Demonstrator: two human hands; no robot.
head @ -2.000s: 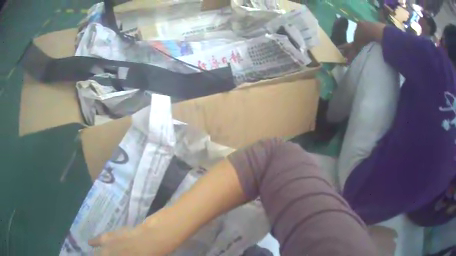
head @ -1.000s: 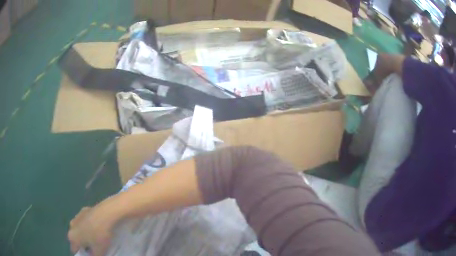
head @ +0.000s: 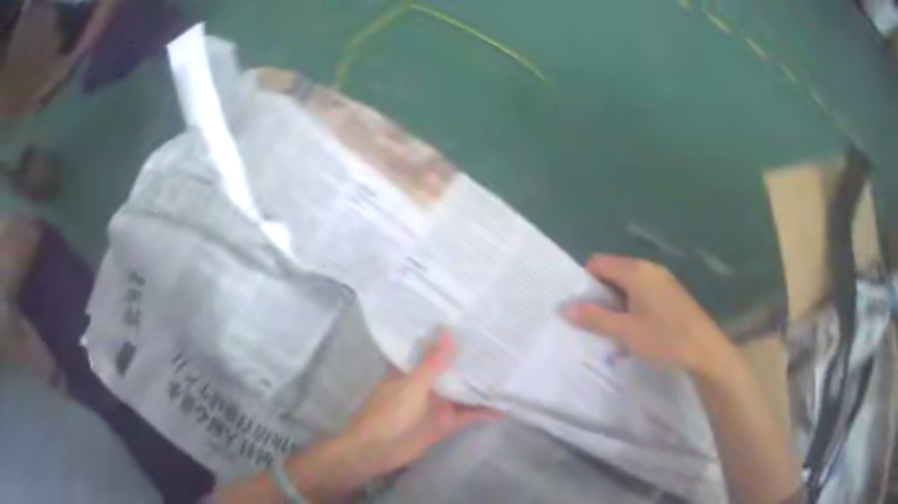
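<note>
A large newspaper sheet (head: 433, 266) stretches from the upper left to the bottom right, folded lengthwise with a loose part hanging at the lower left. My left hand (head: 409, 409) grips the folded edge near the middle, thumb on top. My right hand (head: 645, 310) pinches the upper edge of the paper to the right. The image is blurred. Whether a strip lies inside the fold is hidden. A plain white strip (head: 224, 148) lies along the paper's upper left.
At the right edge is the open carton's flap (head: 798, 226) with a dark strip (head: 844, 285) across it and newspaper beside it. A bent yellow line (head: 482, 39) lies on the green floor. Parts of people show at the left edge.
The view has turned, so the carton is now at the right edge. Both hands now show on the newspaper, which is spread out in front of me.
</note>
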